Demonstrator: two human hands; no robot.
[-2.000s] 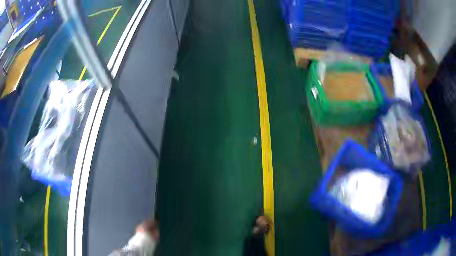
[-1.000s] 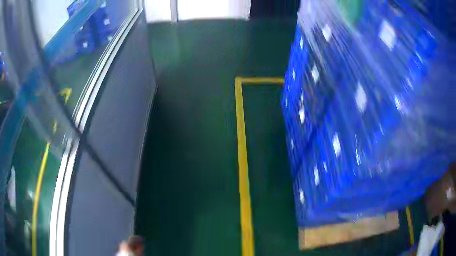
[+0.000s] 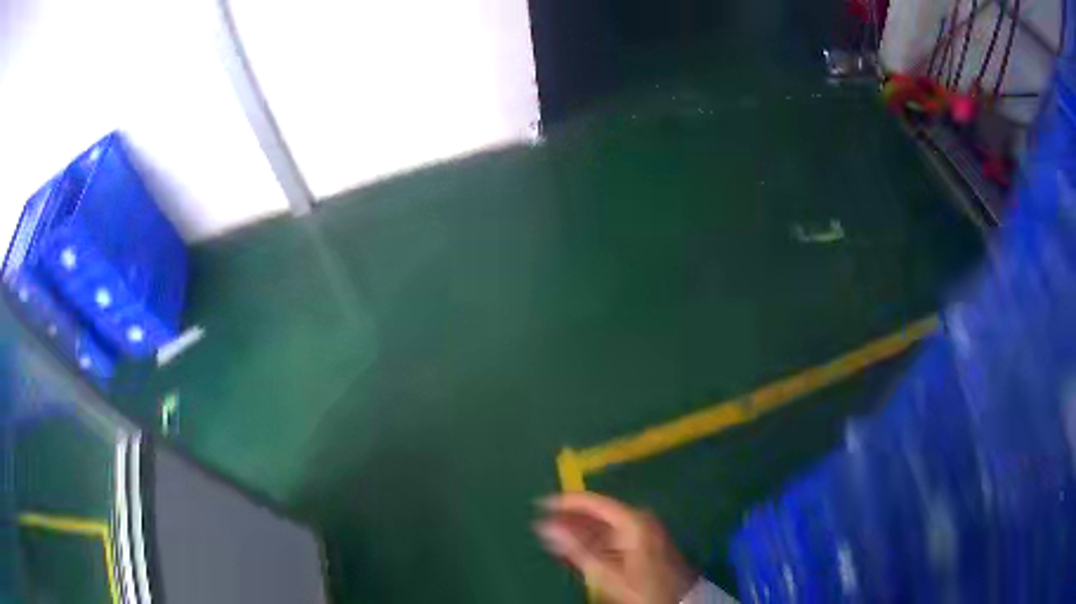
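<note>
My right hand (image 3: 619, 545) is at the bottom centre, blurred, with a white cuff at the lower right. Its fingers are loosely bent and apart, and I see nothing in it. It hangs over the green floor (image 3: 507, 319), across the corner of a yellow floor line (image 3: 743, 411). It touches nothing that I can see. My left hand is not in view.
Blurred blue wrapped crates (image 3: 932, 472) stand close on the right. A grey partition (image 3: 224, 531) with a white rail is at the lower left. More blue crates (image 3: 130, 248) stand by the white wall (image 3: 401, 94). Red and yellow items (image 3: 932, 97) lie at the upper right.
The view has moved forward and turned, bringing the white wall and far floor nearer. My left hand has left the picture. My right hand has come back in. The green crate is out of view.
</note>
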